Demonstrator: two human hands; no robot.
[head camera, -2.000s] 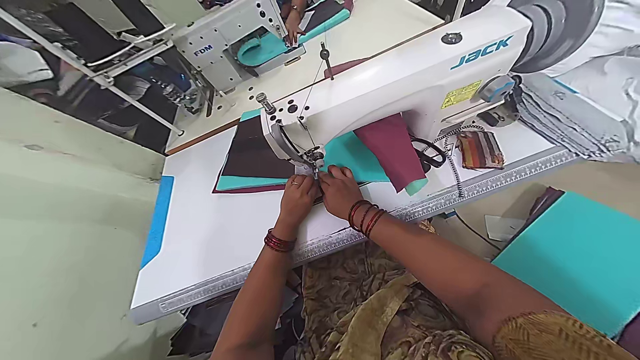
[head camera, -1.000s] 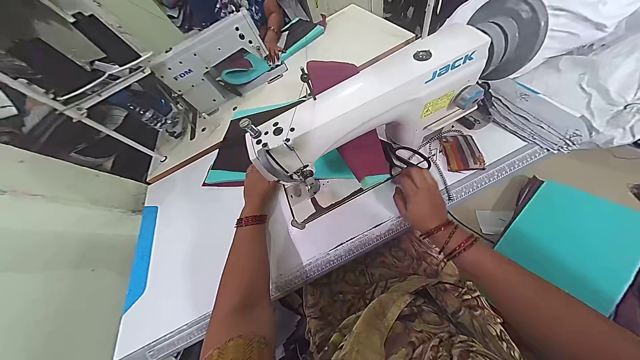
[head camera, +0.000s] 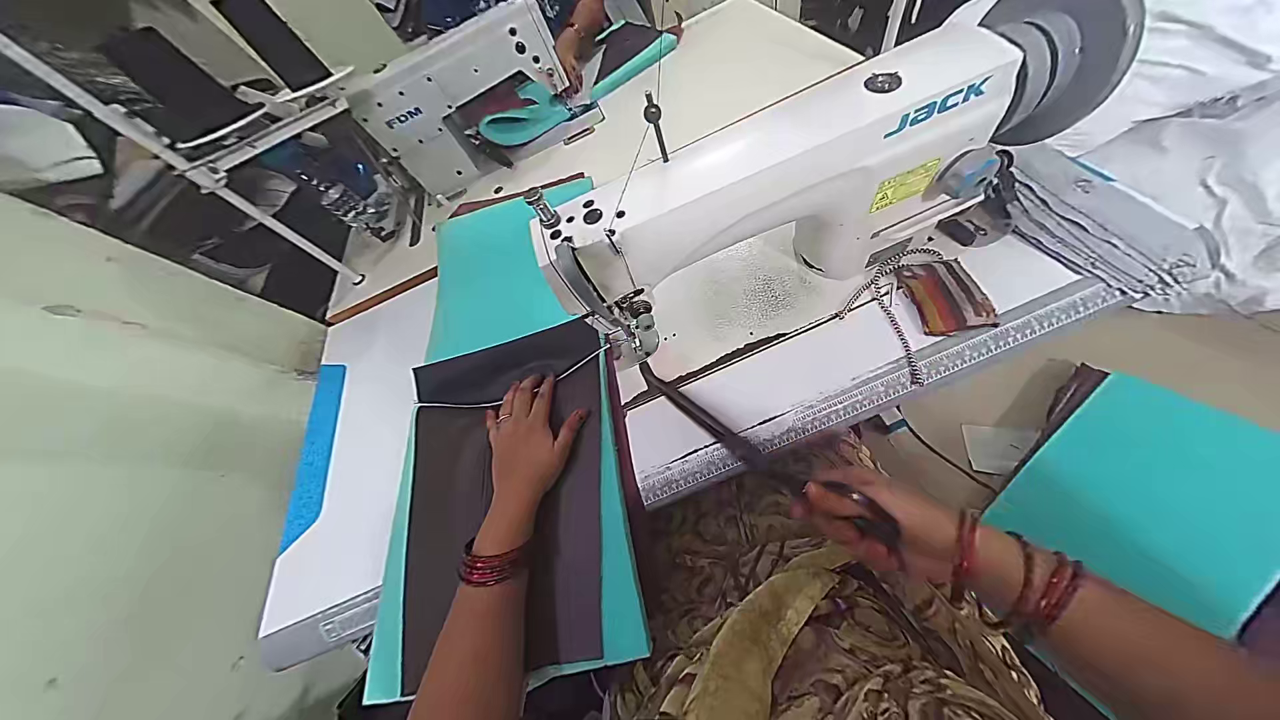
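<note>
My left hand (head camera: 530, 440) lies with spread fingers on a dark fabric panel (head camera: 450, 520) with turquoise layers (head camera: 625, 560) around and under it. A white thread or cord crosses the panel toward the needle area of a white Jack sewing machine (head camera: 780, 160). Blurred, my right hand (head camera: 870, 520) is closed around the handles of dark scissors (head camera: 710, 420), whose blades point up and left to the presser foot (head camera: 632, 335). A turquoise piece (head camera: 500, 270) extends behind the dark panel, left of the machine head.
Along the table's front edge runs a measuring scale (head camera: 780, 435). A striped cloth pad (head camera: 945, 298) and a twisted cord lie right. Turquoise pieces (head camera: 1150, 490) are stacked at lower right. Behind, a person's hand (head camera: 575, 55) works at a second sewing machine (head camera: 450, 100).
The scissors, on the table under the machine arm before, are now in my right hand. The fabric stack has come forward and left of the needle, with my left hand flat on it.
</note>
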